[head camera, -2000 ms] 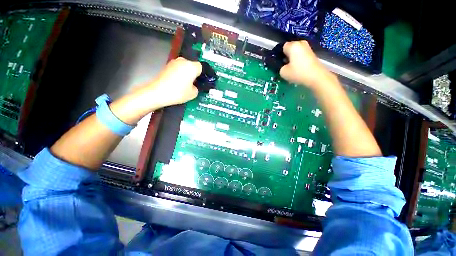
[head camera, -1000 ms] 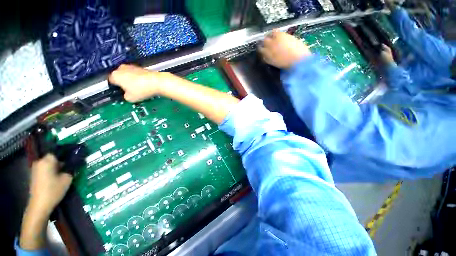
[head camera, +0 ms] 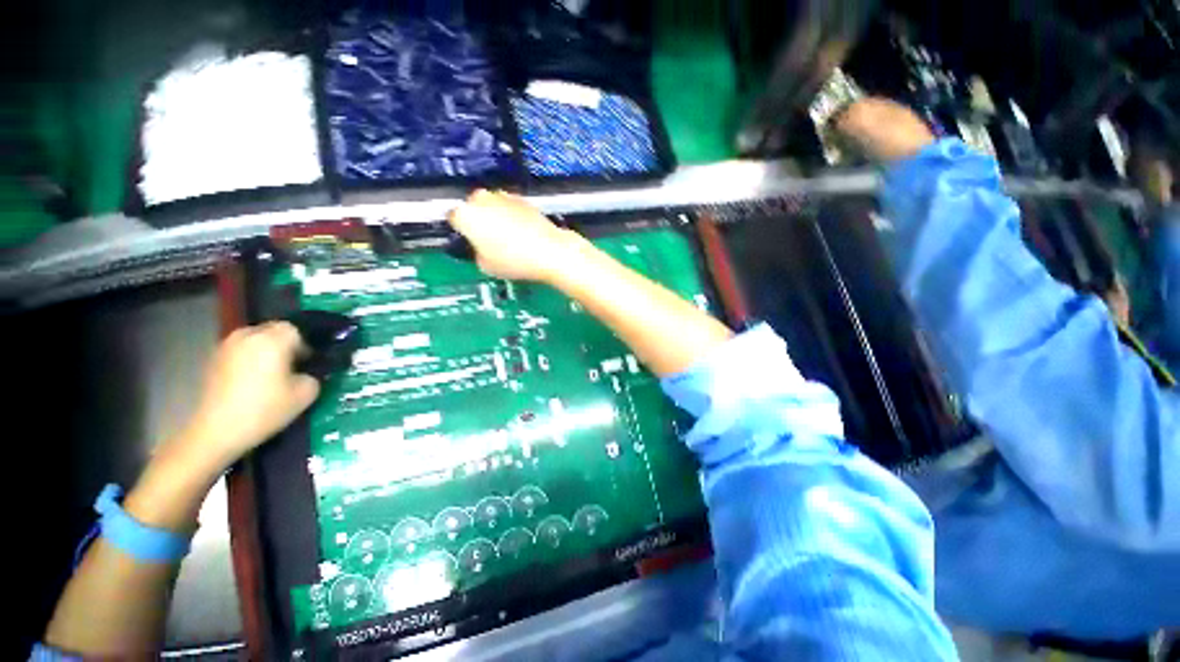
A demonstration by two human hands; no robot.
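Note:
The large green circuit board (head camera: 518,453) lies in its dark carrier frame in front of me, with white printed strips and rows of circles near the near edge. My left hand (head camera: 265,382) is over the board's left side, with black at its fingertips; I cannot tell covering from held parts. My right hand (head camera: 518,239) is at the board's far edge, its fingers bent down and partly hidden. Whether it holds anything does not show. A brown-gold block (head camera: 320,243) sits at the board's top left.
Beyond the rail (head camera: 401,207) are bins of white pieces (head camera: 230,127), violet-blue cylinders (head camera: 414,101) and small blue components (head camera: 585,136). Reddish-brown side bars (head camera: 242,543) flank the board. Another worker's blue sleeve (head camera: 983,310) reaches in at right.
Since one second ago the view has turned back left, showing the bins and board further right. The neighbouring worker's hand has moved from the line to a far bin. My hands remain over the board.

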